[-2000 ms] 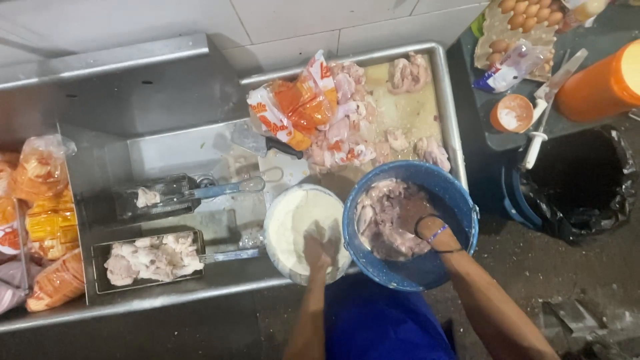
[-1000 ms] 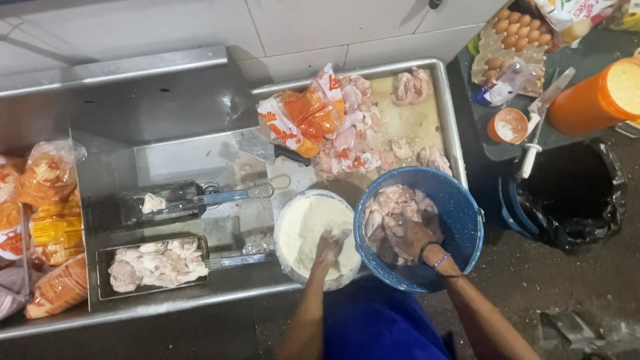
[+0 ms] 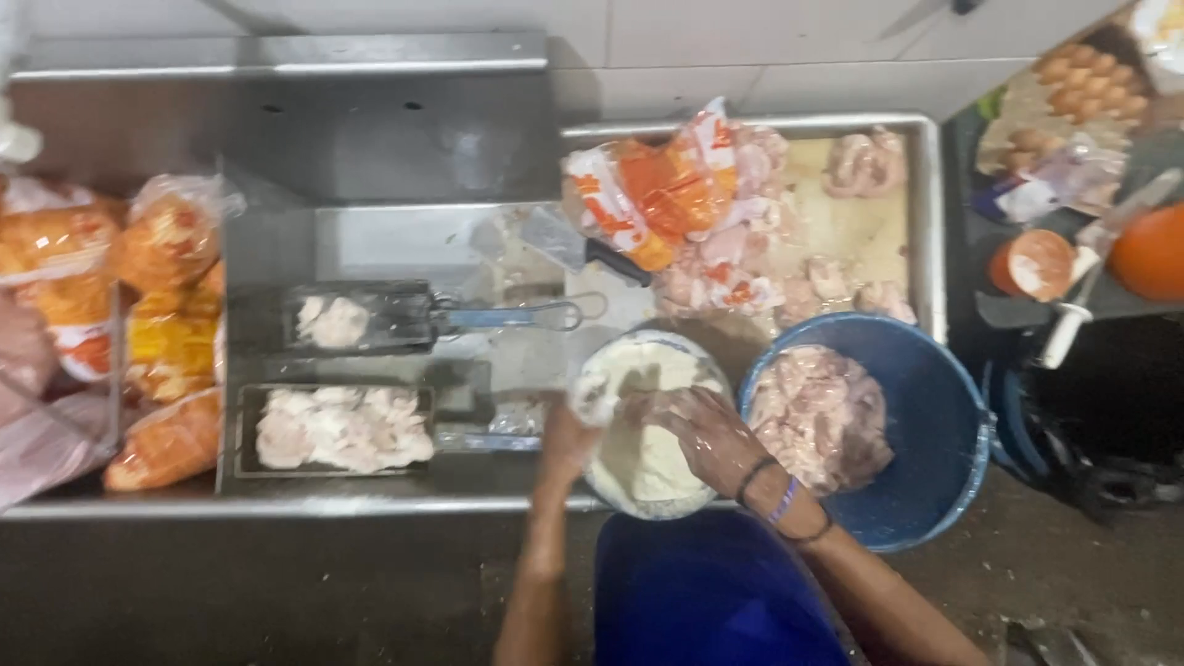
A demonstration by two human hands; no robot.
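Observation:
A round tub of pale flour (image 3: 657, 462) stands at the sink's front edge. My left hand (image 3: 575, 425) is at its left rim, blurred, beside a whitish floured piece (image 3: 595, 396); whether it grips that piece I cannot tell. My right hand (image 3: 708, 430) reaches over the flour from the right, fingers bent down, their tips partly hidden. Right of the tub is a blue bucket (image 3: 934, 435) with raw chicken pieces (image 3: 819, 416) in it. Floured pieces fill the front fryer basket (image 3: 242, 435); a few lie in the rear basket (image 3: 393, 319).
Behind the tub, raw chicken and an orange-white plastic bag (image 3: 661, 190) lie on a cutting board (image 3: 865, 231), beside a black-handled knife (image 3: 618, 262). Bagged chicken (image 3: 171, 231) is at left. Eggs (image 3: 1091, 83), a small orange bowl (image 3: 1034, 265) and a white-handled knife (image 3: 1068, 333) are at right.
My right hand has moved left out of the blue bucket to over the flour. My left hand has shifted from inside the flour to the tub's left rim.

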